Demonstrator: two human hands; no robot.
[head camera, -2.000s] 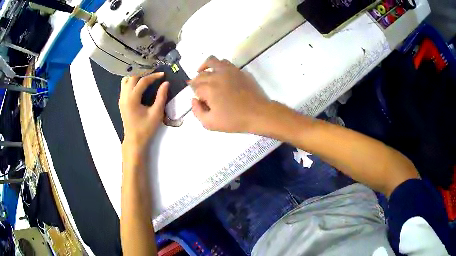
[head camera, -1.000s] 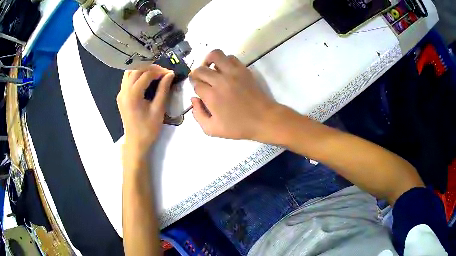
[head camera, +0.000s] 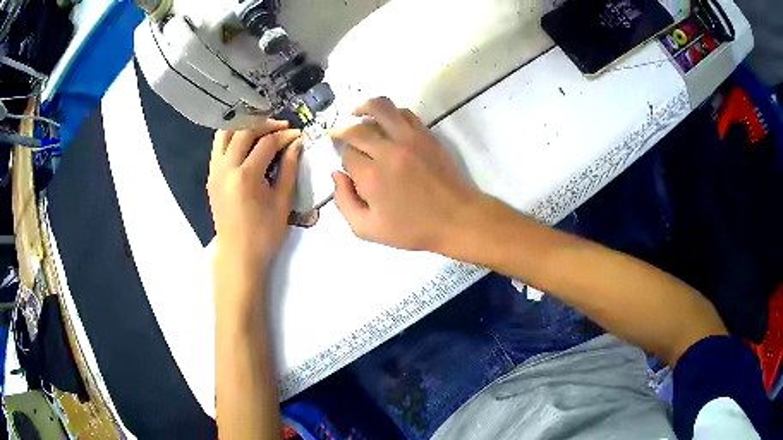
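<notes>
The sewing machine head (head camera: 206, 73) is at the upper left, with its presser foot area (head camera: 307, 116) beside a yellow-green bit. My left hand (head camera: 253, 185) is left of the foot, thumb and forefinger close together at a bit of black cloth (head camera: 275, 169) that is mostly hidden under the hand. My right hand (head camera: 399, 180) is right of the foot, fingers curled, fingertips close to the needle area; whether they pinch anything is not clear. A dark-outlined bed plate edge (head camera: 305, 218) shows between the hands.
A black piece (head camera: 176, 155) lies left of my left hand and a long black strip (head camera: 99, 275) follows the table's left end. A black phone (head camera: 605, 33) and a small box of coloured parts (head camera: 687, 43) are at the upper right. A printed ruler (head camera: 412, 292) runs along the front edge.
The black cloth seen between my hands at the foot is now mostly out of sight, with pale surface showing there. My right fingertips have shifted slightly around the foot; my left hand stays close by.
</notes>
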